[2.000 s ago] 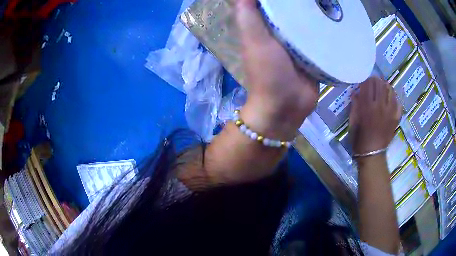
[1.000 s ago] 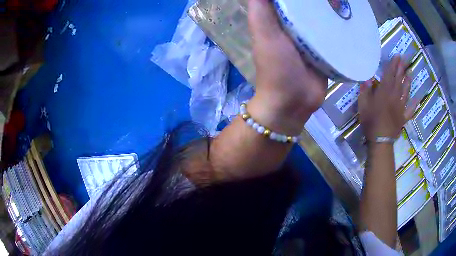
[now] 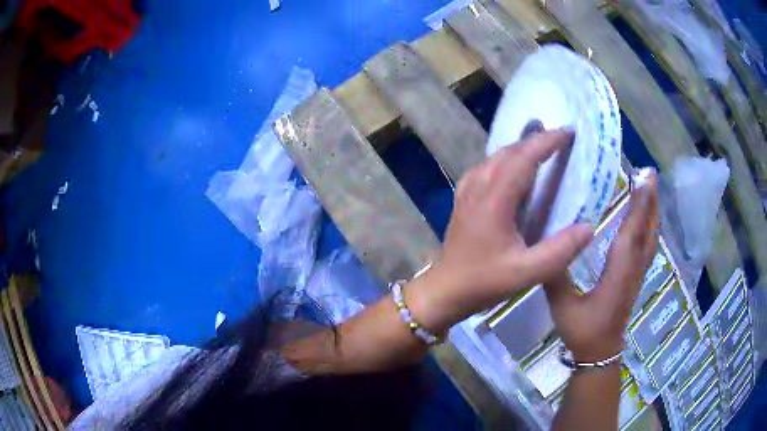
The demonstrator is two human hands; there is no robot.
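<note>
My left hand (image 3: 505,227), with a beaded bracelet, holds the large white tape roll (image 3: 526,109), fingers at its core and thumb on the blue-printed edge. The roll stands tilted above the trays. My right hand (image 3: 601,295), with a thin bracelet, is just beside the roll's lower edge. A small white tape piece (image 3: 643,177) shows at its raised fingertips; whether it joins the roll is unclear. Below lie silver-grey pouch cells (image 3: 660,320) in a cell tray (image 3: 492,358), several with white printed strips. My hands and the roll hide part of the cells.
A slatted wooden pallet (image 3: 353,185) extends under and beyond the tray. Crumpled plastic film (image 3: 282,219) lies left of it, and another film piece (image 3: 700,202) on the right slats. A white tray (image 3: 122,362) is on the blue floor. A red object (image 3: 80,25) is at upper left.
The view has shifted, showing more pallet. The roll has turned, its printed edge now facing right. My right hand has risen from the cells to the roll's edge, with a white piece at its fingertips.
</note>
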